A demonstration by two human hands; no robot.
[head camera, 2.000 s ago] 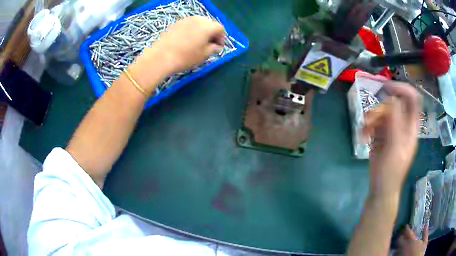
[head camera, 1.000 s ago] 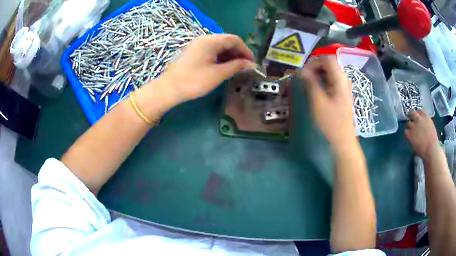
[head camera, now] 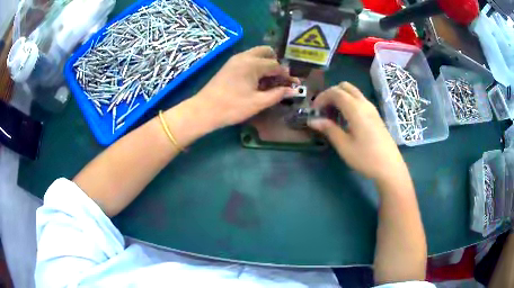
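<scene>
My left hand (head camera: 248, 84) is at the press, thumb and fingers closed at the fixture block (head camera: 301, 91) under the press head. My right hand (head camera: 349, 121) has its thumb and fingertips closed on the second fixture block (head camera: 304, 116), a small holed metal block just nearer me. No pin can be made out in either hand; the fingers hide most of both blocks. The press base plate (head camera: 276, 126) lies beneath, its front edge green. The press head carries a white label with a yellow triangle (head camera: 311, 40).
The blue tray (head camera: 98, 121) of silvery pins is at left. Clear boxes (head camera: 437, 132) with thin metal pieces stand at right, more (head camera: 479, 216) by the table edge. The press lever has a red knob (head camera: 459, 10). A phone (head camera: 20, 132) and plastic bags (head camera: 70, 25) are at far left.
My left hand has moved right and down to the fixture block. My right hand has moved down onto the second block. The other person's hand has left the clear box at right.
</scene>
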